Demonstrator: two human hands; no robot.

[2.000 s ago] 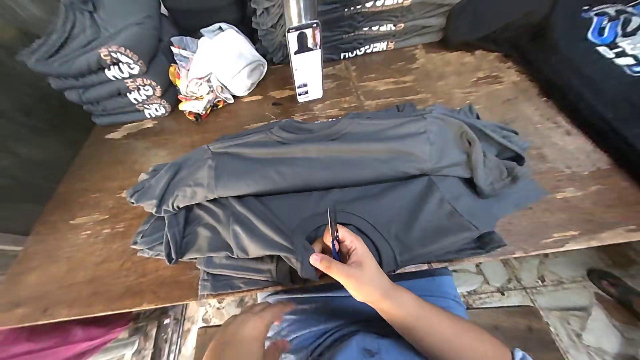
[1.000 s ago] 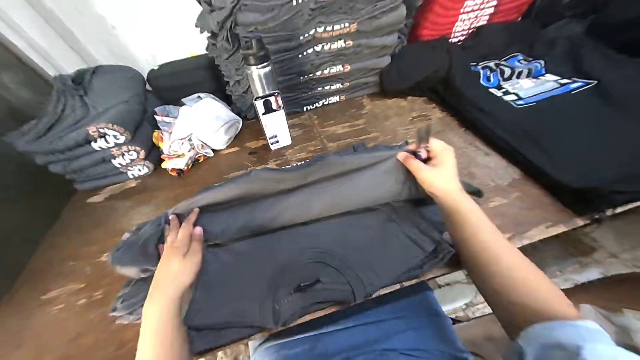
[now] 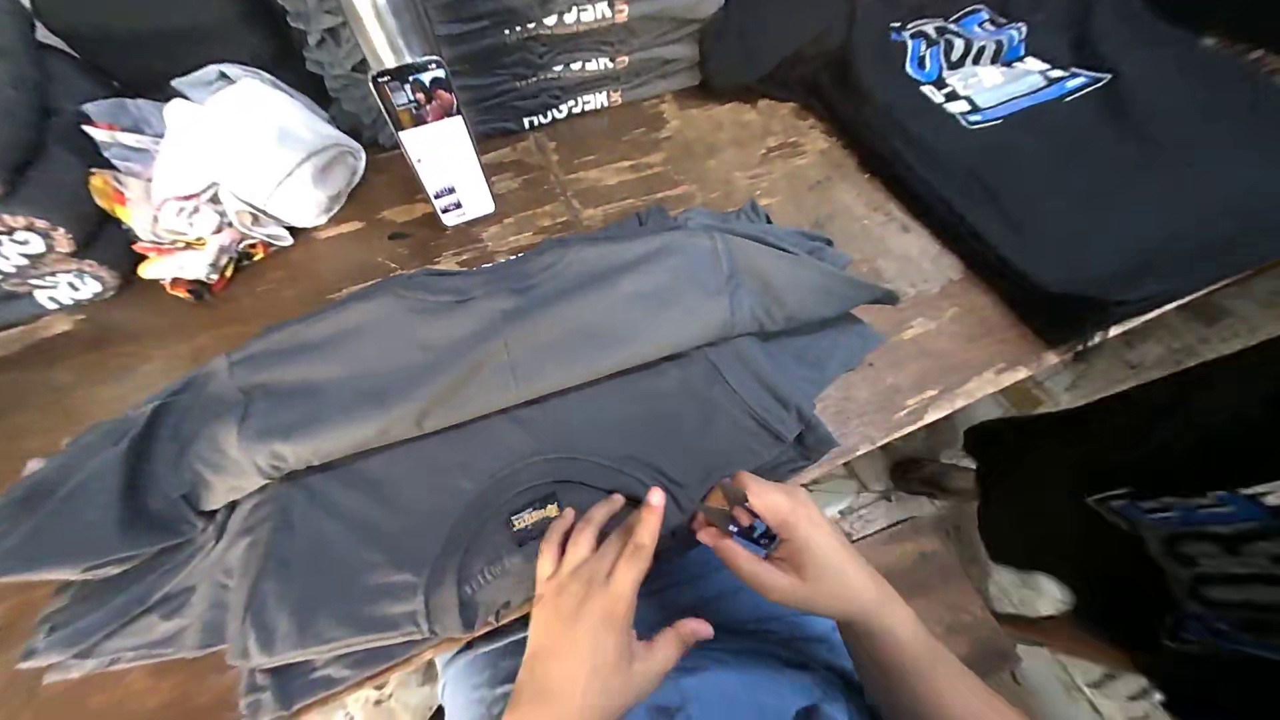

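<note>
Dark grey T-shirts [image 3: 480,350] lie layered on a worn wooden table, with the neckline of the top one toward me. My left hand [image 3: 600,580] rests on the collar with its fingers spread, beside a woven neck label [image 3: 535,518]. Just right of it, my right hand [image 3: 790,550] holds a small blue tool, likely thread snips [image 3: 745,525], at the edge of the collar. The fingers partly hide the tool, and whether its blades touch the cloth cannot be told.
A phone [image 3: 435,140] leans on a metal bottle [image 3: 385,30] behind the shirts. White and patterned cloth [image 3: 250,150] lies at the left. Folded printed shirts [image 3: 580,60] are stacked at the back. Black printed shirts [image 3: 1000,180] cover the right side; another black printed garment [image 3: 1150,500] is at lower right.
One second ago my hands were apart at the shirt's left side and upper right. Both are now close together at the collar near the table's front edge.
</note>
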